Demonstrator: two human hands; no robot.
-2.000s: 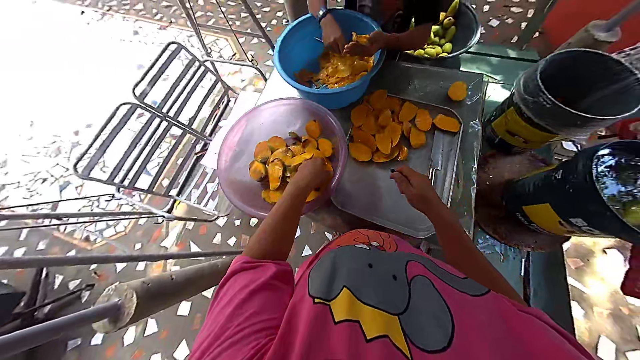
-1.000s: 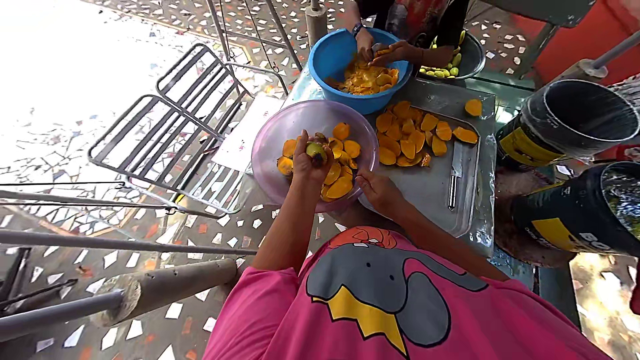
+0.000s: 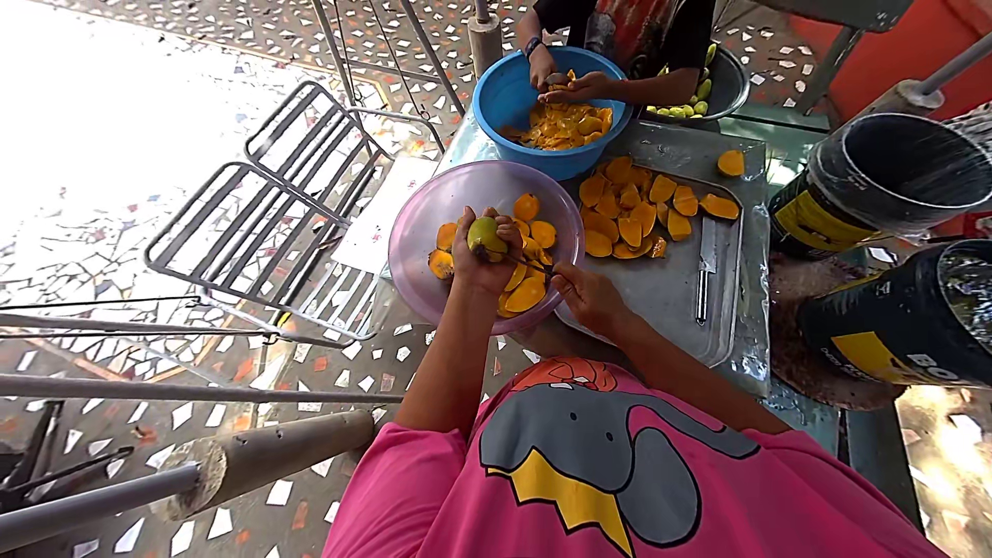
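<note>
Over a translucent pink basin (image 3: 411, 232), my left hand (image 3: 482, 271) grips a green and yellow mango (image 3: 486, 237), its darker end toward me. My right hand (image 3: 593, 298) is closed on the handle of a small knife, whose thin dark blade (image 3: 532, 266) points left toward the fruit. Cut orange mango pieces (image 3: 527, 294) lie in the basin beneath. To the right, a metal tray (image 3: 674, 302) bears a heap of orange mango pieces (image 3: 632, 221) and a second knife (image 3: 705, 267) with a shiny handle.
Beyond the basin, another person's hands (image 3: 570, 85) work over a blue basin (image 3: 496, 101) of orange pulp. A dark bowl (image 3: 732, 81) holds green mangoes. Two dark buckets (image 3: 814, 213) (image 3: 860, 318) stand at the right. A metal rack chair (image 3: 256, 225) is at the left.
Two seconds ago my left hand was down among the pieces; now it holds up a mango. My right hand has moved in toward the basin's right edge.
</note>
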